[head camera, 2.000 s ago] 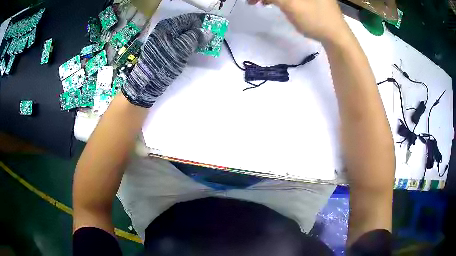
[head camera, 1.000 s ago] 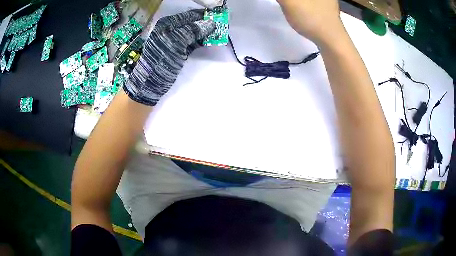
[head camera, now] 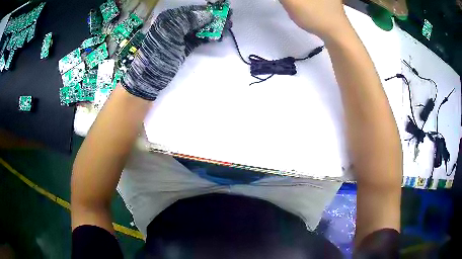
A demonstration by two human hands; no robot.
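Note:
My left hand, in a grey-black mottled knit glove, holds a small green circuit board by its left side near the top edge of the view. A thin black cord runs down from the board's right side to a folded, tied bundle on the white sheet. The black plug at the bundle's other end points right, close to my right forearm. My right hand is bare and cut off by the top edge; its fingers are out of the picture, so its grip is hidden.
Green boards lie in an overlapping pile at left, with more on the black mat. Black cords lie tangled at far right on the white surface. A green round base stands top right. A blue bin is below.
The board in my left hand has moved up and now tilts. My right hand has moved up, its fingers leaving the picture. The cord bundle has shifted only slightly.

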